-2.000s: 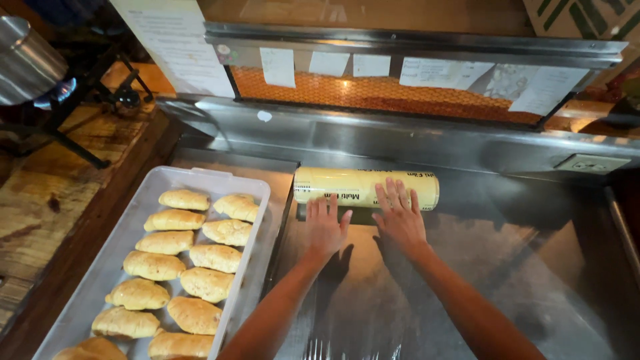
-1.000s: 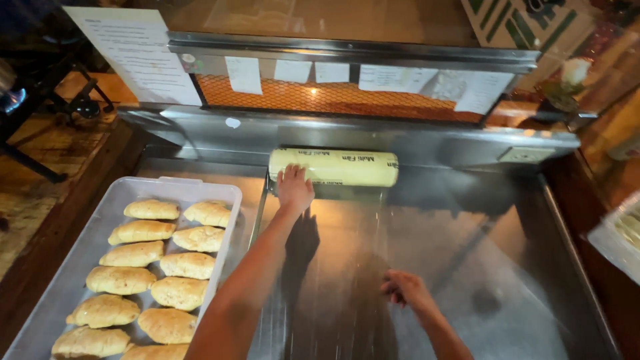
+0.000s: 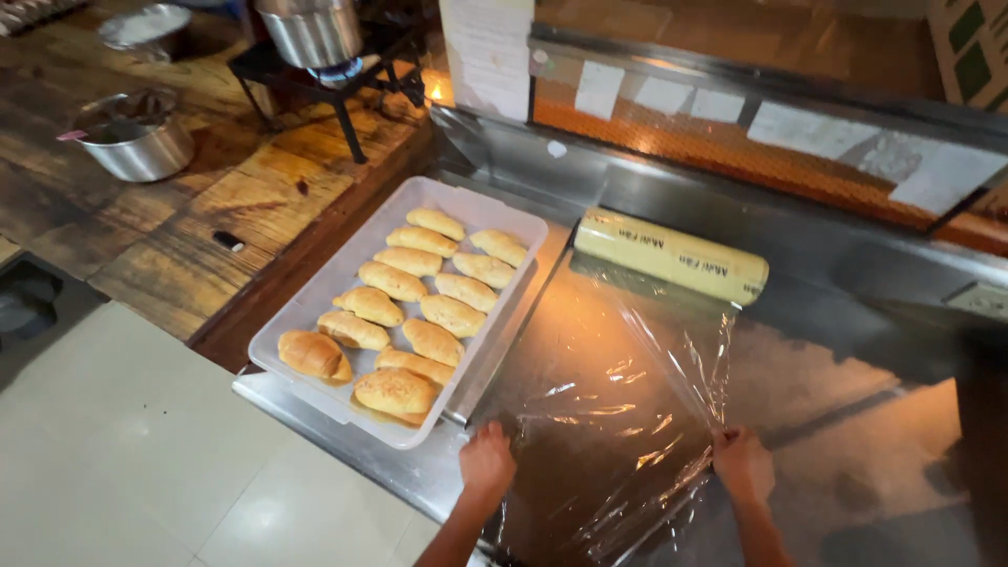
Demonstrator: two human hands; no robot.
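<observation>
Clear plastic film (image 3: 630, 394) stretches across the steel counter from a yellowish cling film roll (image 3: 669, 256) at its back. My left hand (image 3: 487, 459) grips the film's left side near the counter's front, just beyond a corner of the bread tray. My right hand (image 3: 742, 461) is closed on the gathered right side of the film. To the left of the film stands a translucent plastic tray (image 3: 295, 303) holding two rows of golden bread rolls (image 3: 394, 391).
A wooden worktop (image 3: 244, 213) adjoins the counter on the left, with a steel pot (image 3: 142, 142) and a metal bowl (image 3: 146, 30). Another pot (image 3: 311, 31) sits over a lit gas burner (image 3: 339, 71). A low steel ledge (image 3: 520, 157) runs behind the roll.
My left hand has left the roll and come toward the front edge. Film now lies drawn out between both hands and the roll. The view has swung left.
</observation>
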